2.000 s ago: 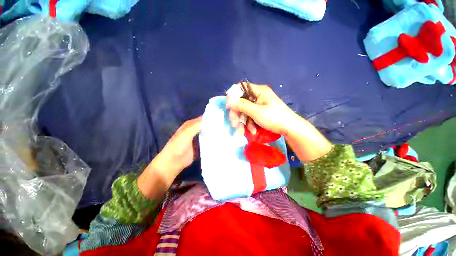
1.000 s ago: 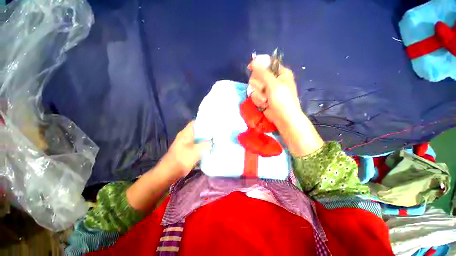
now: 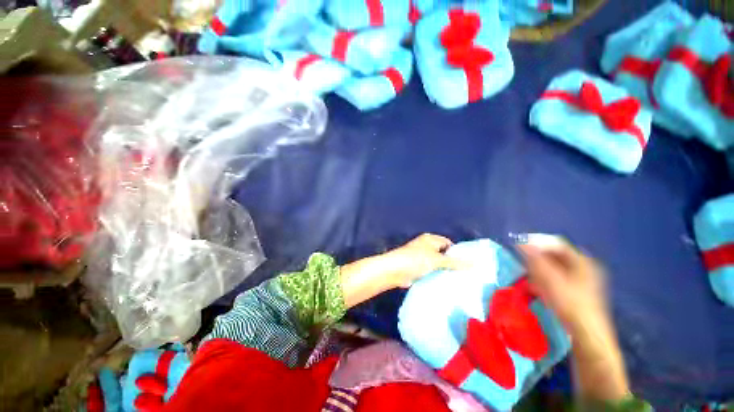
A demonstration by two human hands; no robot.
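Note:
A light blue plush gift box (image 3: 430, 310) with a red bow (image 3: 503, 334) is tilted over my lap, bow side up. My left hand (image 3: 420, 259) grips its upper left edge. My right hand (image 3: 563, 282) is blurred at the toy's upper right edge, palm down, fingers bent. A small shiny whitish thing shows by its fingertips; I cannot tell what it is or whether the hand grips it. No needle or thread can be made out. The seam is not clear.
A crumpled clear plastic bag (image 3: 193, 169) covers the left side, beside red material (image 3: 44, 177). More blue toys lie at the back (image 3: 465, 60) and right (image 3: 595, 121) of the dark blue table cover (image 3: 426, 169). Another toy (image 3: 153, 378) is at lower left.
The view has swung left and up, showing more toys and red material. The toy and both hands appear further right and lower. The dark metallic tool in my right hand no longer shows clearly.

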